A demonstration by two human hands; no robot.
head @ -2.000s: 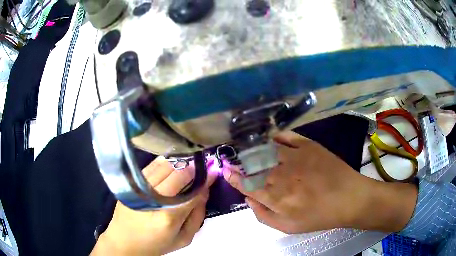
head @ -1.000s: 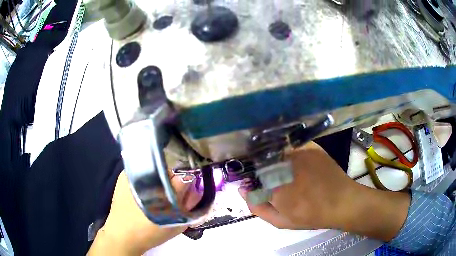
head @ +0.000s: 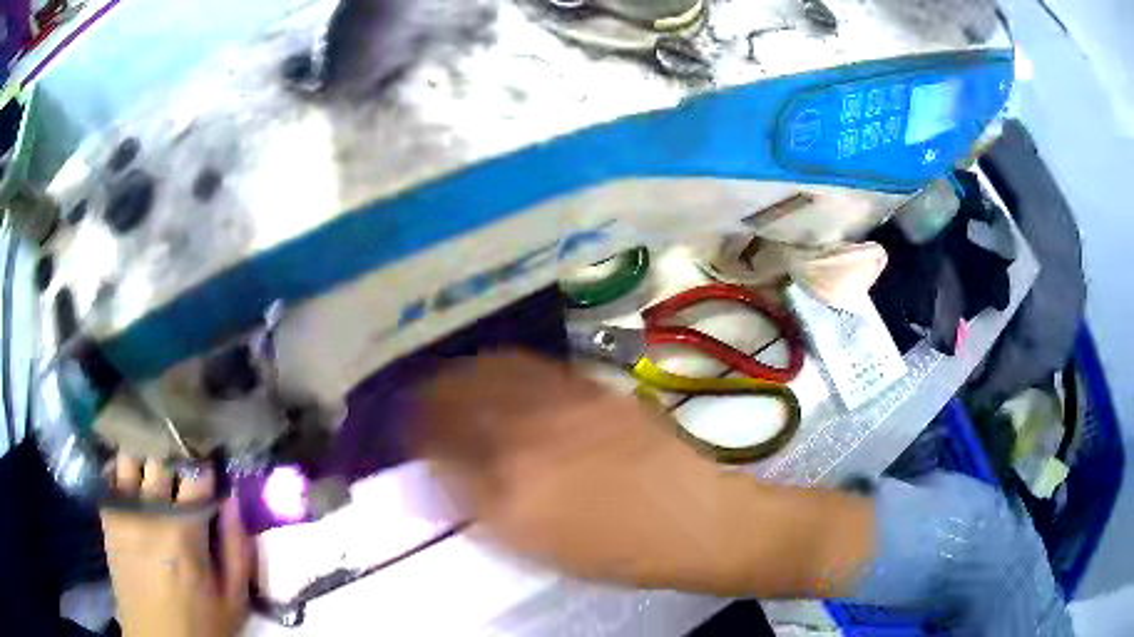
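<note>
The white sewing machine head (head: 435,261) with its blue stripe crosses the view. A dark fabric panel (head: 529,326) lies under its arm. My left hand (head: 174,554) is at the lower left beside the lit needle area, its fingertips partly covered by the machine's front. My right hand (head: 535,460) is blurred, with its fingers over or on the dark panel right of the needle; its grip cannot be made out. The presser foot and needle are too blurred to see beside the pink-white lamp glow (head: 286,492).
Red-and-yellow-handled scissors (head: 721,373) lie right of my right hand, with a green handle (head: 607,276) behind them. A white printed label (head: 852,348) is beside them. Dark scraps (head: 951,268) lie at the table's right end. A blue crate (head: 1097,423) holding cloth stands beyond.
The view has swung right, bringing the display, scraps and crate into sight. My right hand has moved away from the needle, onto or over the dark panel. My left hand stays near the needle.
</note>
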